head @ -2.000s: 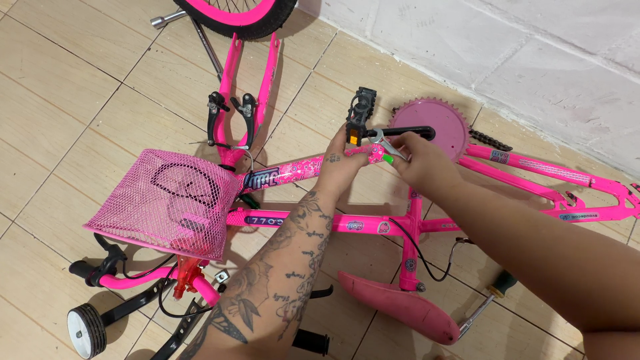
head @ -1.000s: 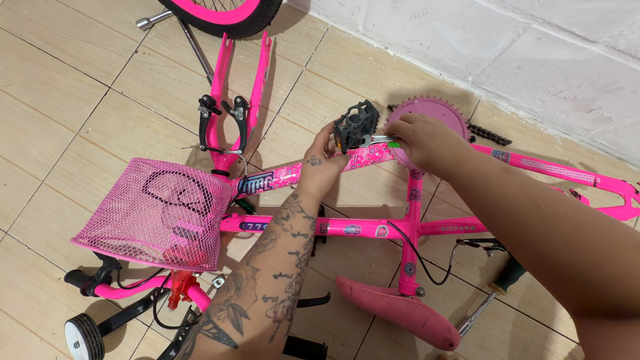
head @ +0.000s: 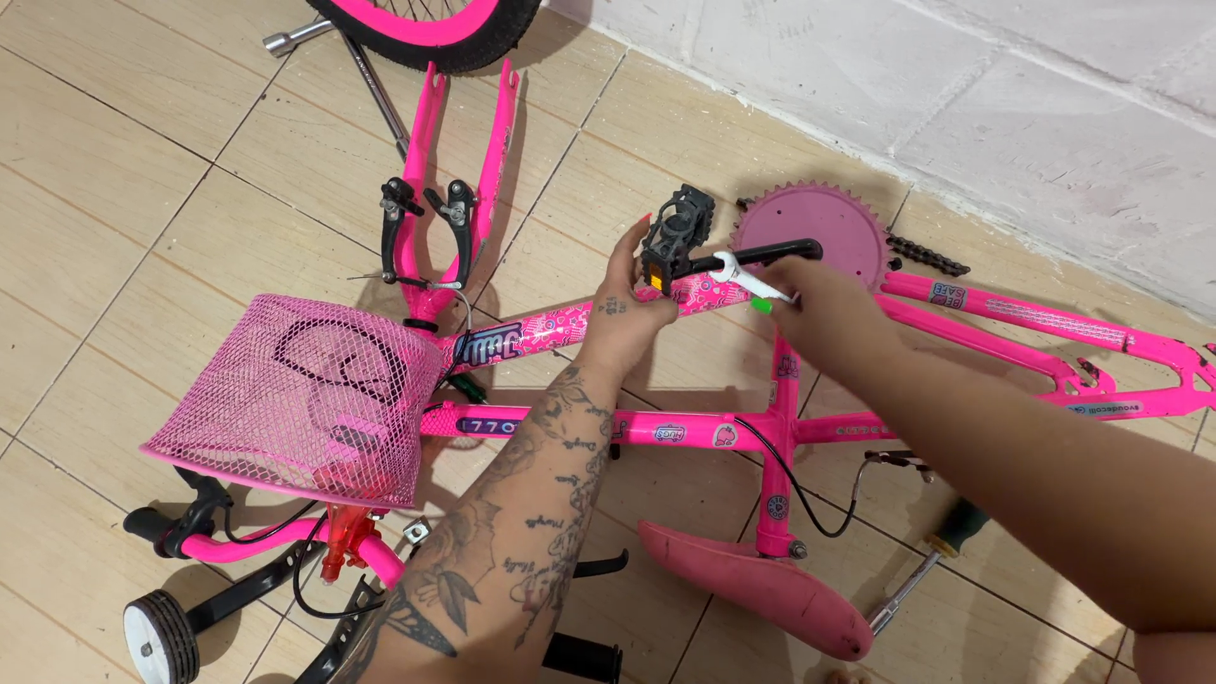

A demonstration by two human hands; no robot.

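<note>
A pink bicycle frame [head: 703, 429] lies on its side on the floor. My left hand [head: 632, 309] grips a black plastic pedal [head: 677, 228] with an orange reflector, at the end of the black crank arm [head: 769, 254]. In my right hand [head: 817, 299] is a silver open-end wrench [head: 746, 277], its jaw at the pedal's spindle beside the crank arm. Behind the crank is the pink chainring [head: 817, 214]. The pink saddle [head: 760, 589] lies below my right forearm.
A pink mesh basket [head: 285, 408], the handlebar [head: 247, 543] and a training wheel [head: 157, 636] are at left. The fork [head: 413, 209] points to a wheel [head: 456, 47] and a socket wrench [head: 375, 95]. A screwdriver-like tool [head: 959, 522] lies right of the saddle. A white wall [head: 950, 95] borders the floor.
The wrench has swung, its handle now slanting down to the right from the pedal spindle. The pedal stays in my left hand, and its angle has shifted.
</note>
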